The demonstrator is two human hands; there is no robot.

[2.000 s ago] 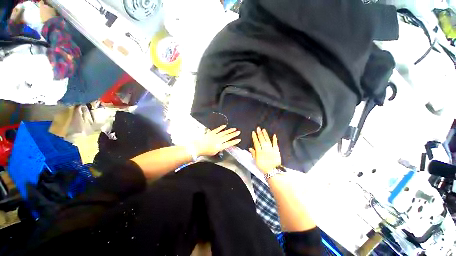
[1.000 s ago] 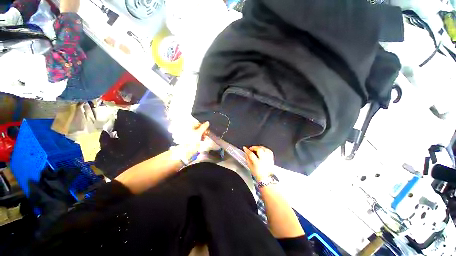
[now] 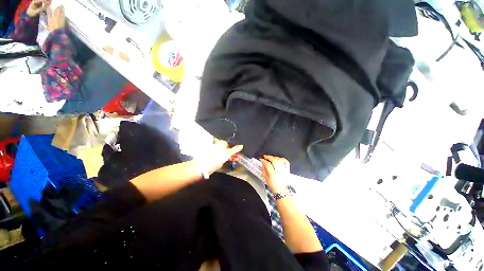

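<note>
A large black garment (image 3: 297, 69) lies on the white table, its opening edge folded back towards me. A thin pale curly thread (image 3: 234, 127) lies on its left part. My left hand (image 3: 220, 155) is at the near table edge with its fingers bent. My right hand (image 3: 276, 170) is just right of it, fingers curled at the edge. A pale narrow strip (image 3: 251, 166), possibly a ruler or measuring strip, runs between the hands; both hands seem to hold it, though the fingertips are small and blurred.
A yellow tape roll (image 3: 169, 59) lies at upper left. A black hanger (image 3: 381, 127) shows right of the garment. A white sewing machine (image 3: 443, 209) stands at right. A blue crate (image 3: 45, 169) and dark cloth (image 3: 135, 153) are at left. Another person's hands (image 3: 50, 18) show at upper left.
Two seconds ago both hands lay flat with fingers spread on the garment. They then curled at the strip by the table edge. My left hand has since moved right, closer to my right hand.
</note>
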